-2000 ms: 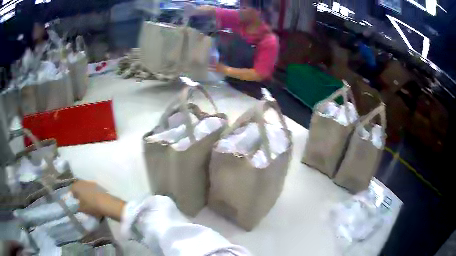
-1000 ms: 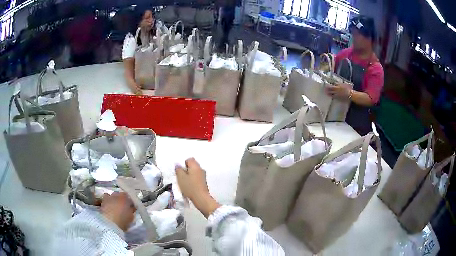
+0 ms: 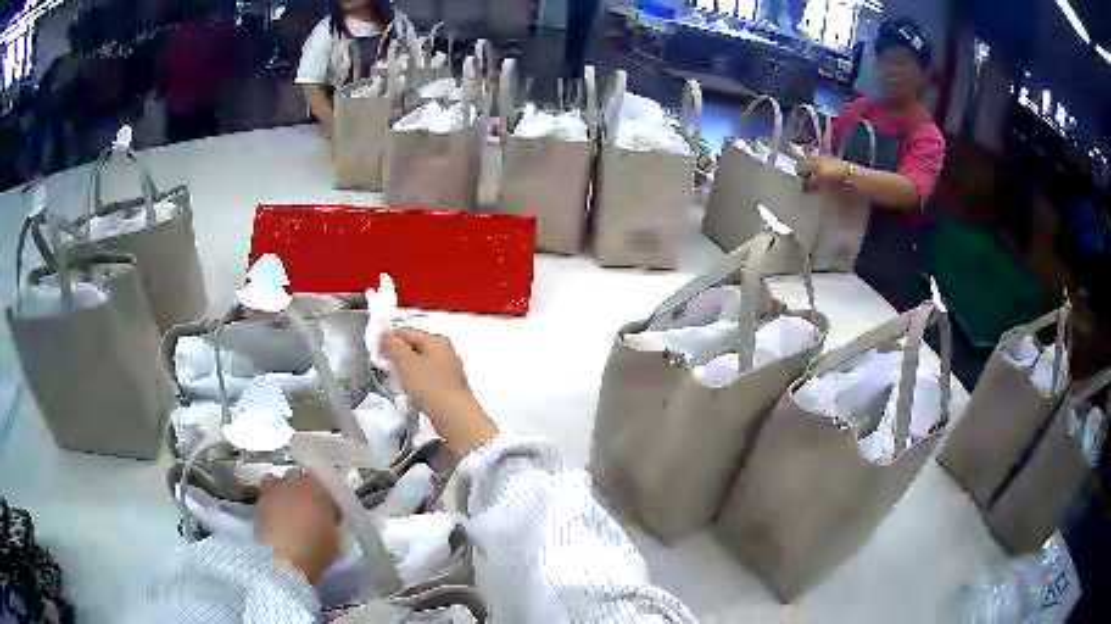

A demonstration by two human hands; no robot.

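Note:
Taupe tote bags stuffed with white tissue stand close together at the lower left, including a front tote [image 3: 353, 488] and a tote behind it [image 3: 274, 347]. White tufts [image 3: 258, 414] sit on their handles. My left hand [image 3: 299, 527] is at the opening of the front tote, blurred, its fingers partly hidden; I cannot tell whether it grips anything. My right hand [image 3: 420, 366] pinches a small white tissue piece [image 3: 380, 319] upright above the right side of the rear tote.
A red tray [image 3: 392, 258] lies mid-table. Two totes [image 3: 682, 427] stand at right, two smaller-looking ones [image 3: 1005, 427] beyond, two [image 3: 91, 366] at left. More totes [image 3: 545, 183] line the back. Two people stand across the table. Clear plastic [image 3: 1005, 597] lies lower right.
My right hand was empty over the table a second ago; it has moved up and left and now holds the white piece. My left hand stays at the front tote.

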